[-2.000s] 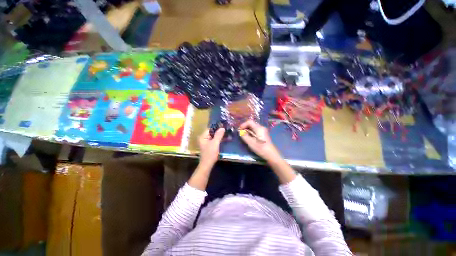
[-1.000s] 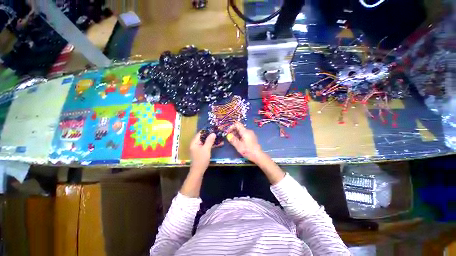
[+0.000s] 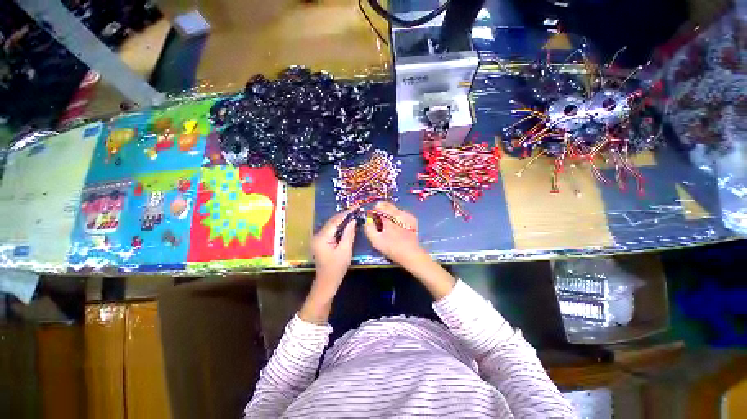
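My left hand [image 3: 334, 243] is closed on a small black housing [image 3: 352, 218] at the bench's front edge. My right hand [image 3: 391, 233] is beside it, fingertips close to the housing, pinching an orange-and-white wire lead [image 3: 396, 218] that runs back over the fingers. The join between lead and housing is too small to make out. A bundle of orange-and-white wire leads [image 3: 366, 177] lies just behind my hands. A bundle of red wire leads [image 3: 460, 170] lies to its right. A large heap of black housings [image 3: 299, 123] lies behind, left of centre.
A silver-grey metal box [image 3: 435, 98] stands behind the red leads. A spiky heap of wired assemblies [image 3: 586, 119] lies at right, with a plastic bag of parts [image 3: 711, 106] beyond. A cartoon-printed mat [image 3: 147, 192] covers the left. An open carton [image 3: 616, 299] is below right.
The view has shifted, so the bench things sit further left. The right fingers now hold a visible wire lead across them. Both hands stay close together at the front edge.
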